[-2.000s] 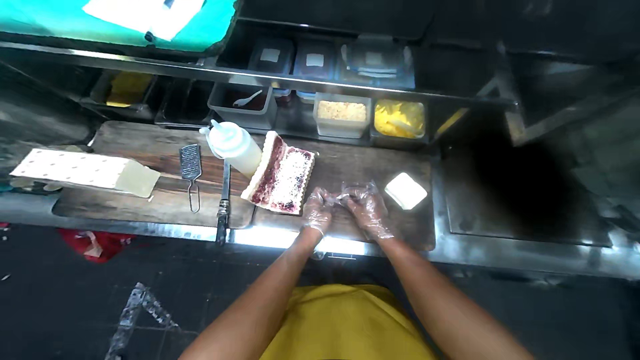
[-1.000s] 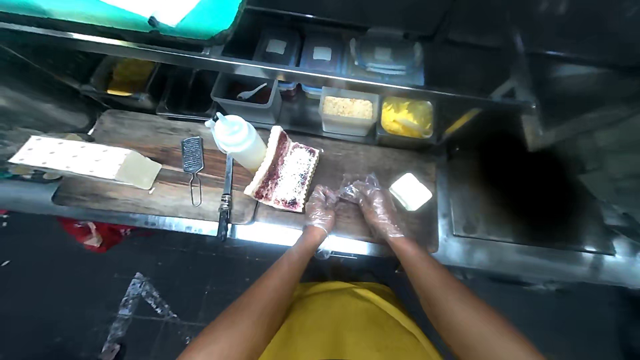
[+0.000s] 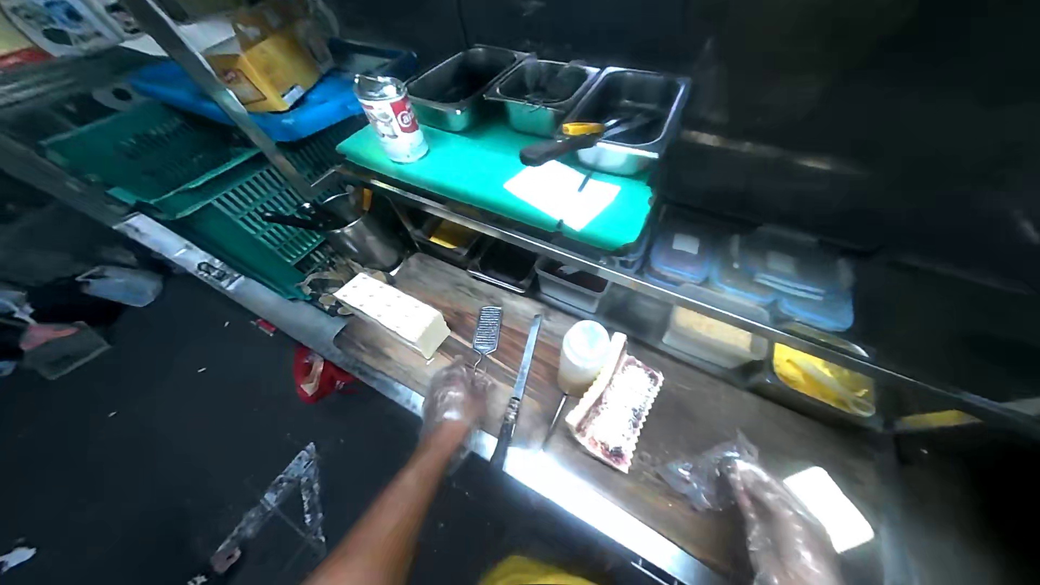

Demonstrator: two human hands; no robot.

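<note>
My left hand (image 3: 457, 398), in a clear plastic glove, is at the wire handle of a metal grater (image 3: 487, 328); whether its fingers grip the handle cannot be told. My right hand (image 3: 776, 512), also gloved, touches crumpled clear plastic (image 3: 705, 475), beside a white slab (image 3: 829, 507). Between the hands lie a long serrated knife (image 3: 526, 357), a squeeze bottle (image 3: 583, 357) and a bread slice with dark red spread and white shreds (image 3: 621, 402). Left of the grater rests a long white block (image 3: 392, 313), probably cheese, on the wooden board (image 3: 650, 496).
A steel shelf edge (image 3: 520, 240) runs above the board. Under it stand a tub of pale shreds (image 3: 715, 335) and a tub of yellow food (image 3: 822, 378). Upon the shelf are a can (image 3: 392, 118) and steel pans (image 3: 630, 118). A metal pot (image 3: 366, 236) stands at the left.
My left hand has moved left from beside the bread to the grater's handle. My right hand stays near the white slab. The view has swung left.
</note>
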